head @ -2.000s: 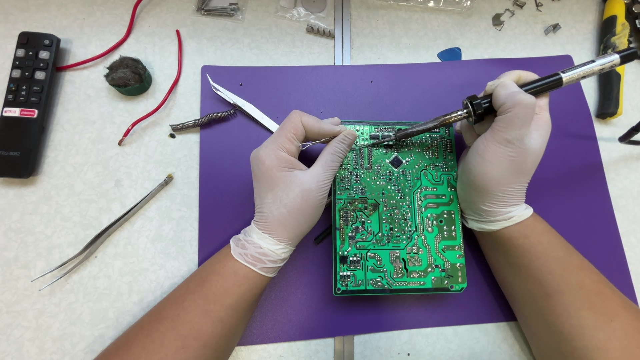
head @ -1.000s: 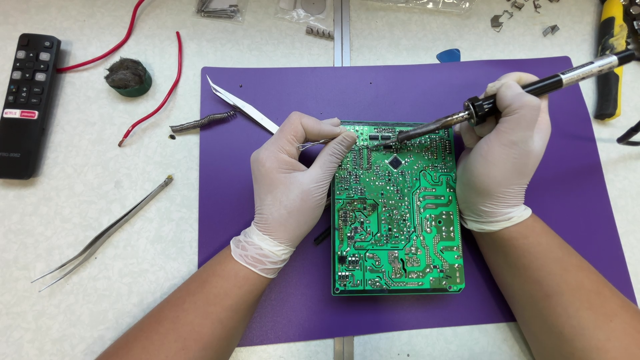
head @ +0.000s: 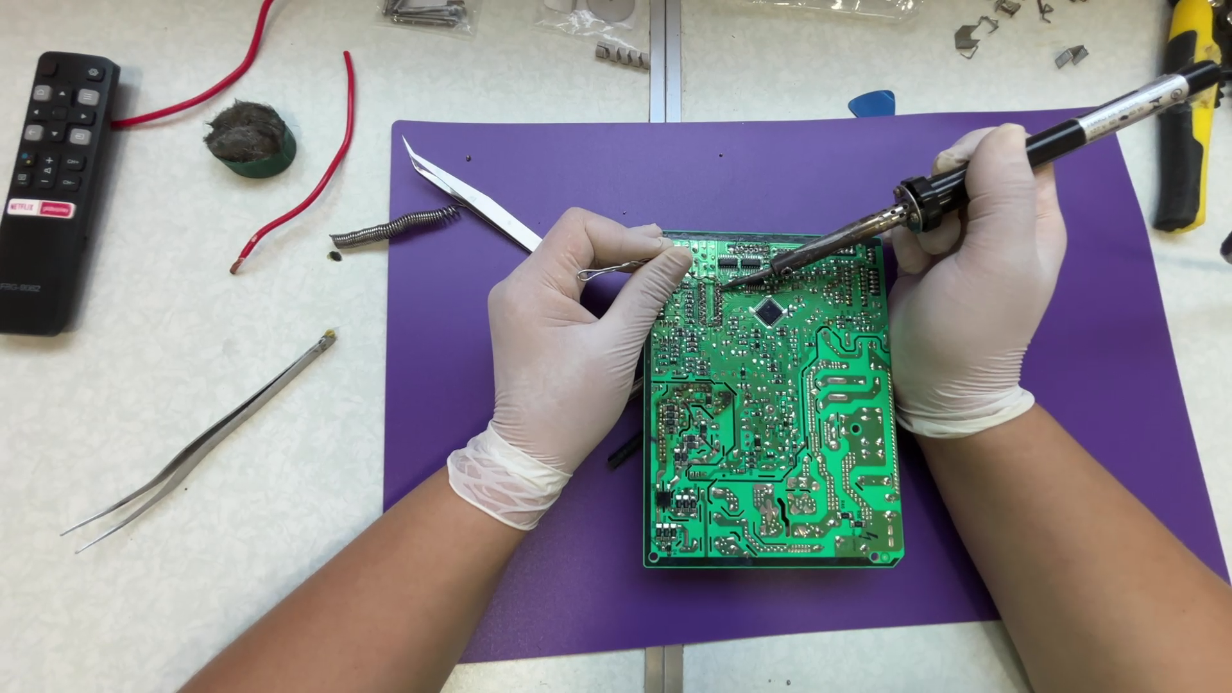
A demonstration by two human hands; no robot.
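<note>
A green printed circuit board (head: pixel 770 423) lies on a purple mat (head: pixel 1068 539), its soldered side up. My right hand (head: pixel 982 279), gloved, grips a soldering iron (head: pixel 1054 144) by its black handle. The iron's dark tip is at the upper part of the board, left of a square black chip (head: pixel 769 311). My left hand (head: pixel 577 337), also gloved, pinches a thin twisted wire (head: pixel 611 270) between thumb and forefinger at the board's upper left edge. White angled tweezers (head: pixel 481 205) reach out from behind this hand; their rear end is hidden.
Left of the mat lie metal tweezers (head: pixel 217 433), a red wire (head: pixel 322 183), a remote control (head: pixel 53 192) and a round green tin of dark fibre (head: pixel 252 140). A coiled spring (head: pixel 395 228) crosses the mat's left edge. Yellow-black pliers (head: pixel 1186 125) and a blue pick (head: pixel 872 103) lie at the upper right.
The soldering iron's tip has shifted slightly left and down on the board since the earlier frames. My left hand has stayed in about the same place.
</note>
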